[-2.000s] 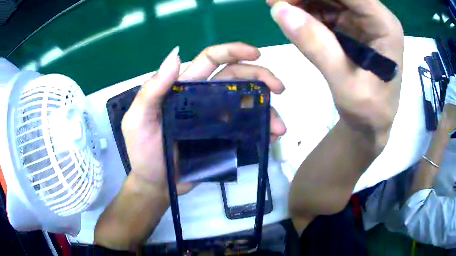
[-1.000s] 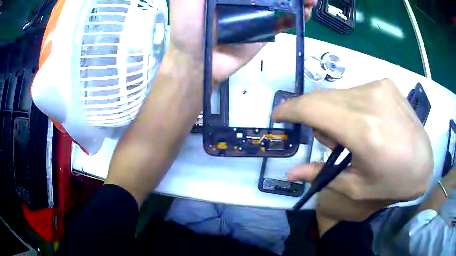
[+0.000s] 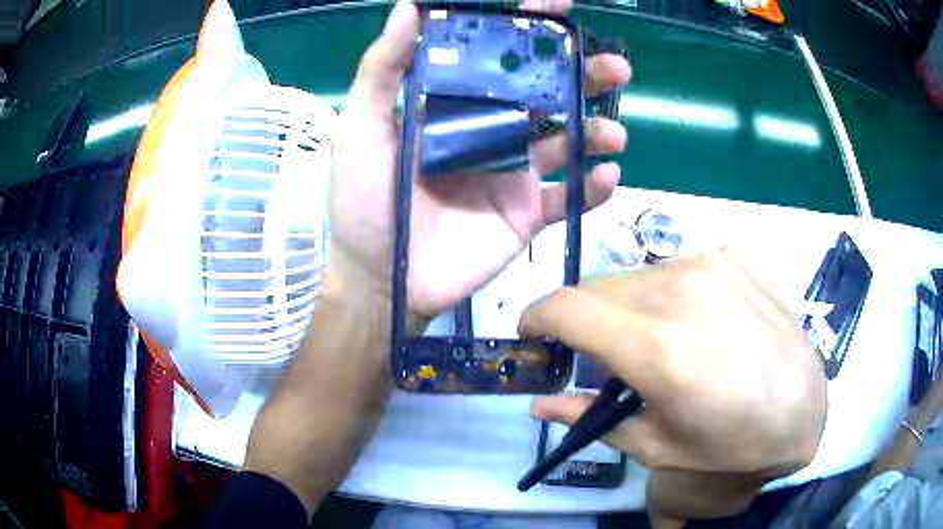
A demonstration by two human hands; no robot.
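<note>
My left hand (image 3: 455, 238) holds a black middle frame (image 3: 486, 365) upright to the view, its palm behind the open window and its fingers at the right edge. A glossy dark film (image 3: 476, 136) hangs over the upper part of the window. Small amber patches show on the frame's bottom section. My right hand (image 3: 693, 372) is at the frame's lower right corner, thumb and index finger near the edge, with black tweezers (image 3: 584, 432) held in the palm and pointing down left. Whether its fingertips touch the frame is unclear.
A white and orange fan (image 3: 264, 232) stands left, beside a black blister tray (image 3: 62, 341). Silvery round items (image 3: 659, 234) lie on the white bench (image 3: 724, 212). Dark phone frames lie at right (image 3: 840, 300) and below my right hand. A green conveyor (image 3: 713, 145) runs beyond. Another person's arm is lower right.
Compared with one second ago, the view has shifted, and both hands and frame appear lower. The frame's upper section now shows. My right hand remains by its lower right corner with the tweezers.
</note>
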